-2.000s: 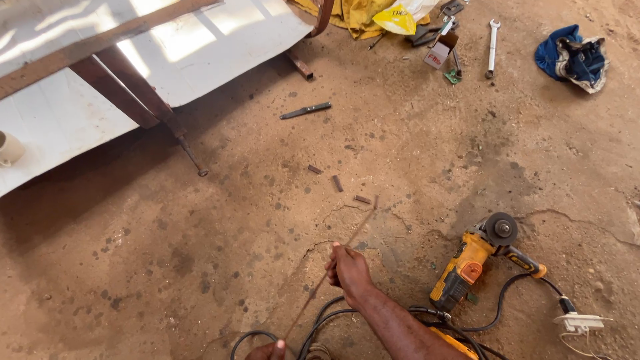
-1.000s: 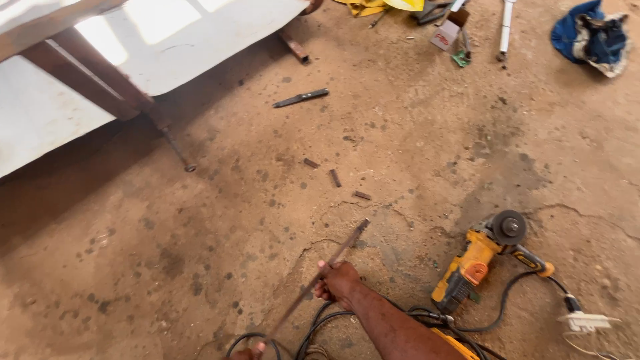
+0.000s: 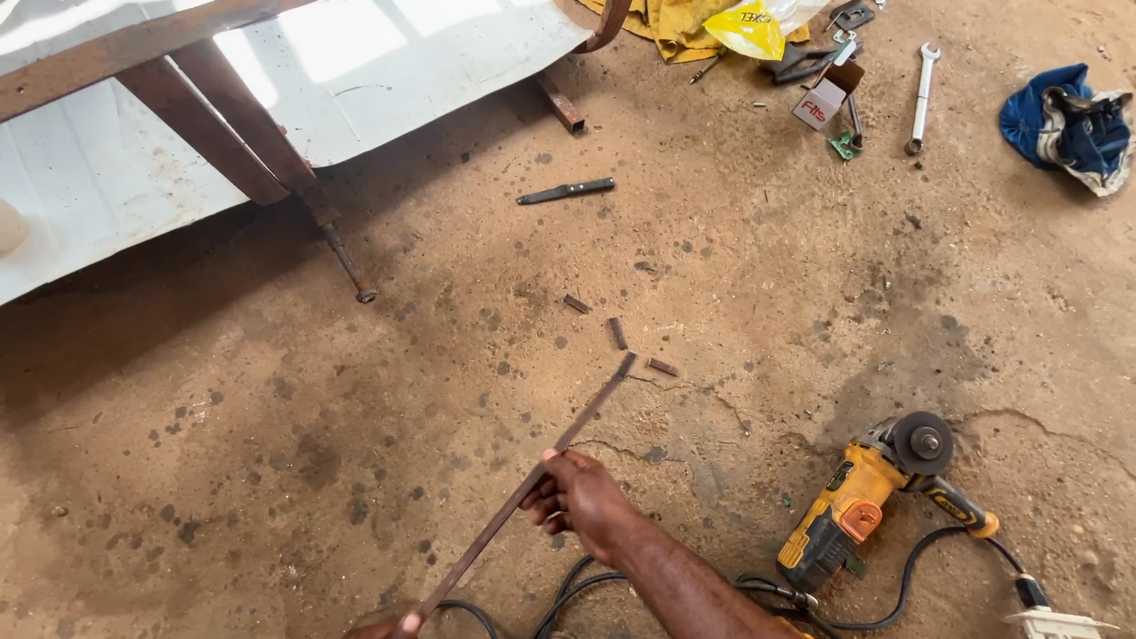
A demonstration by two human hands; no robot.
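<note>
A long, thin flat metal bar (image 3: 497, 524), brown with rust, slants up and to the right over the ground. My right hand (image 3: 581, 501) grips it near its middle between thumb and fingers. At the bottom edge my left hand (image 3: 390, 627), mostly out of view, holds its lower end. Three short cut metal pieces, one (image 3: 618, 333) just above the bar's upper tip, lie on the ground. A yellow and black angle grinder (image 3: 843, 506) rests to the right of my right hand, its disc (image 3: 923, 442) at the top. A black-handled knife (image 3: 566, 190) lies farther off.
A rusty metal frame (image 3: 204, 133) with white sheeting (image 3: 355, 80) stands at upper left, a bolt (image 3: 348, 262) projecting from it. A combination wrench (image 3: 923, 98), a small box (image 3: 827, 96) and blue cloth (image 3: 1069, 129) lie at upper right. Black cable (image 3: 910, 568) winds along the bottom right.
Both hands stay on the bar throughout. The bar's slant and turn in my right hand have shifted slightly. The cut pieces and the grinder lie as before.
</note>
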